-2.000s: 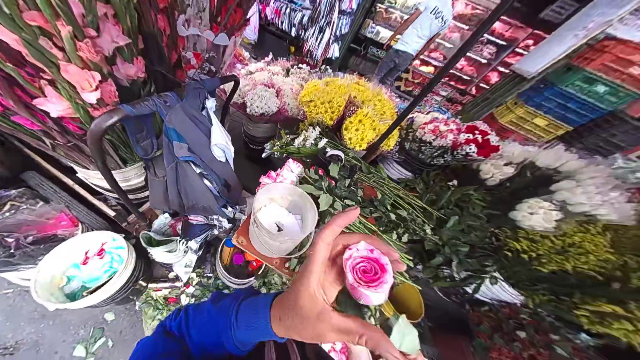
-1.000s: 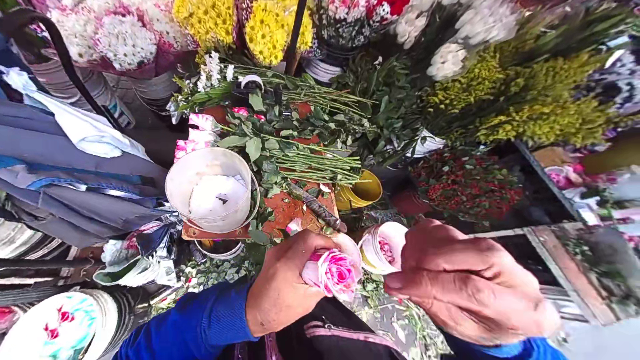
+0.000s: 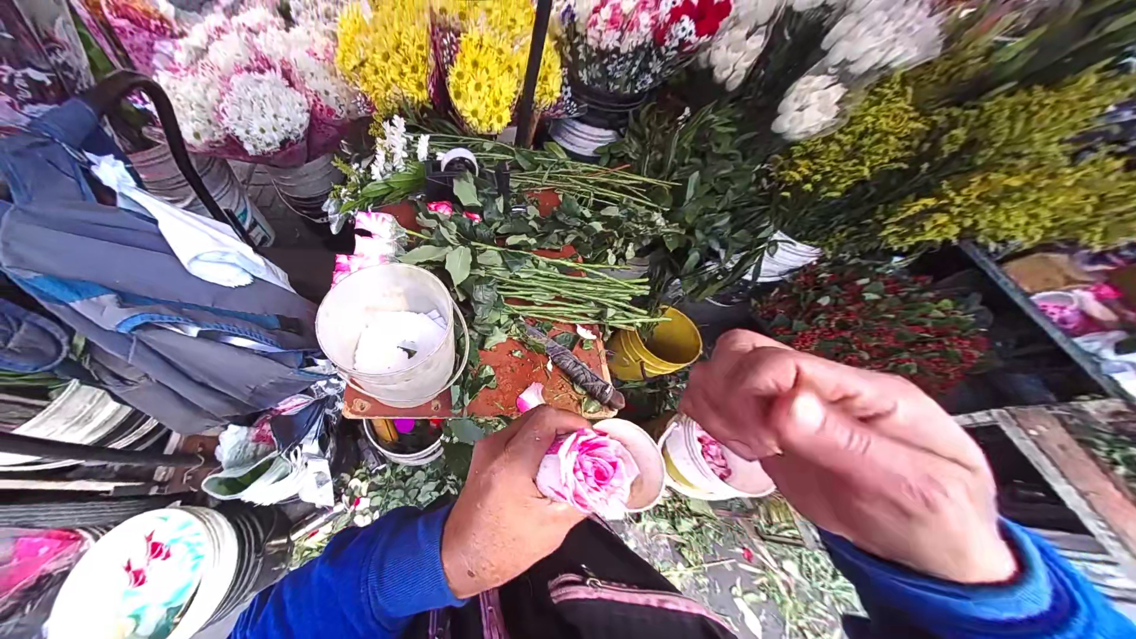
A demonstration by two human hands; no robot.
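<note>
My left hand [image 3: 515, 497] is closed around a pink-and-white rose [image 3: 587, 472], its bloom facing up at the thumb side; the stem is hidden. To its right, my right hand [image 3: 852, 444] is raised near the camera with curled fingers, apart from the rose; whether something small is pinched in it cannot be seen. Just beyond my left hand, a knife with a wrapped handle [image 3: 581, 373] lies on a reddish board [image 3: 510, 377]. Cut rose stems [image 3: 577, 288] with leaves lie across the board. A translucent white bucket [image 3: 386, 333] holding white paper stands at its left.
A yellow bucket [image 3: 661, 342] stands right of the board, and a white bucket with pink petals [image 3: 710, 457] near my right hand. Yellow flower bunches [image 3: 484, 80] stand behind. A grey-blue garment [image 3: 133, 284] hangs at left. Another white bucket [image 3: 146, 572] is at lower left.
My right hand, out of view or unseen in the oldest frame, is now raised at the right. My left hand still holds the rose. The view has turned down toward the board.
</note>
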